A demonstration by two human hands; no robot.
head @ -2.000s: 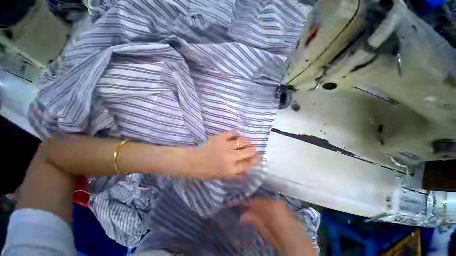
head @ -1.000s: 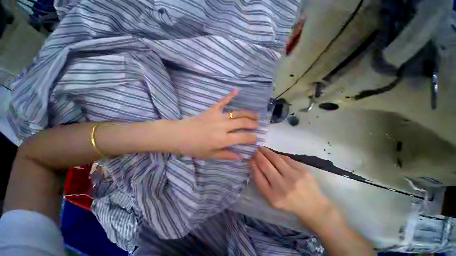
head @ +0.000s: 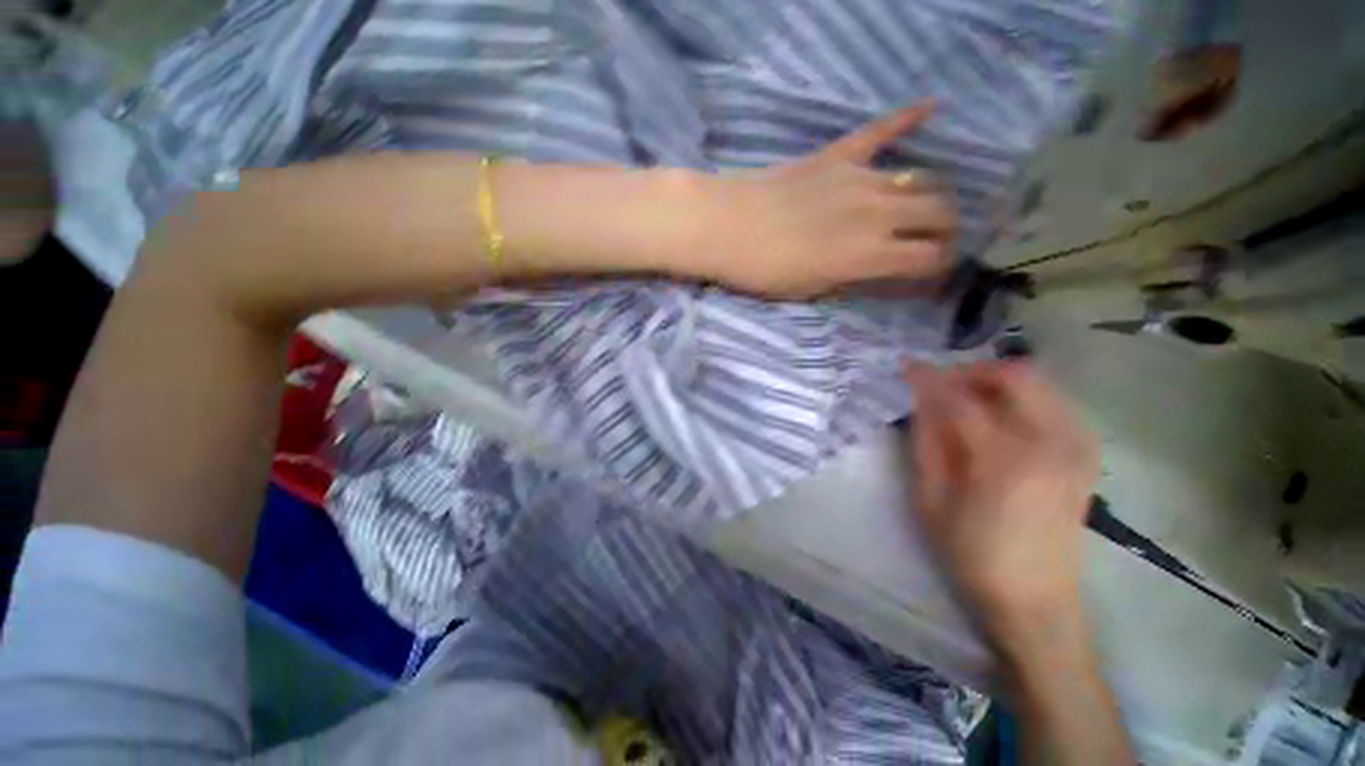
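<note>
A striped white-grey garment piece [head: 719, 404] lies bunched on the pale machine bed [head: 838, 546], its right edge beside the dark presser foot and needle area [head: 981, 304]. My left hand [head: 838, 225] lies flat on the cloth just left of the needle area, fingers spread, holding nothing. My right hand [head: 1000, 464] is blurred, at the cloth's edge just below the needle area; its fingertips are bent at the edge, and whether they pinch it cannot be told.
The cream sewing machine head [head: 1272, 165] fills the right side. Striped cloth [head: 629, 599] lies on the lap below the table edge. A red bin [head: 304, 419] and a blue bin [head: 322, 576] stand at the left, with striped cloth [head: 404, 524] beside them.
The cloth has moved up along the bed, past the needle area, and less of it lies below my left forearm. Both hands have moved up and right in the picture. The view has shifted.
</note>
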